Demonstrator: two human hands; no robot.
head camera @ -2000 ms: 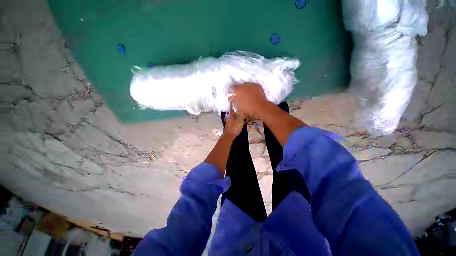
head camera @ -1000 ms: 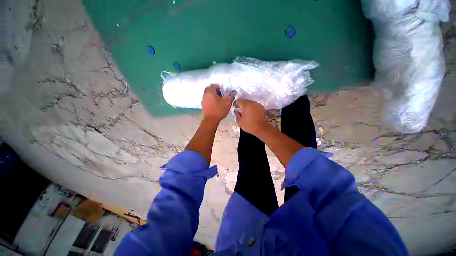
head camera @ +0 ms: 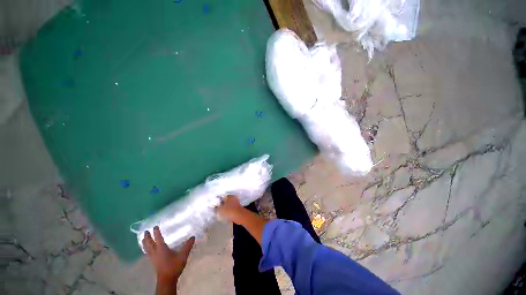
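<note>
A white rolled film bundle (head camera: 199,199) lies slanted along the near edge of the green board-topped platform (head camera: 144,109). My left hand (head camera: 165,252) is at its left end, fingers spread, the fingertips touching or just over the film. My right hand (head camera: 230,208) is at the bundle's middle on the near side, its fingers closed around some film; the fingertips are blurred. A second film bundle (head camera: 323,103) lies at the platform's right edge, with its lower end over the ground.
A brown wood edge (head camera: 294,20) shows at the platform's upper right. A loose film heap (head camera: 380,20) lies on the ground at the top right. My dark-clothed legs (head camera: 254,253) stand close to the bundle. The ground is cracked concrete (head camera: 438,161).
The view has shifted and turned, so more platform and ground show at the right. My left hand has left the middle of the bundle, moved to its left end and opened.
</note>
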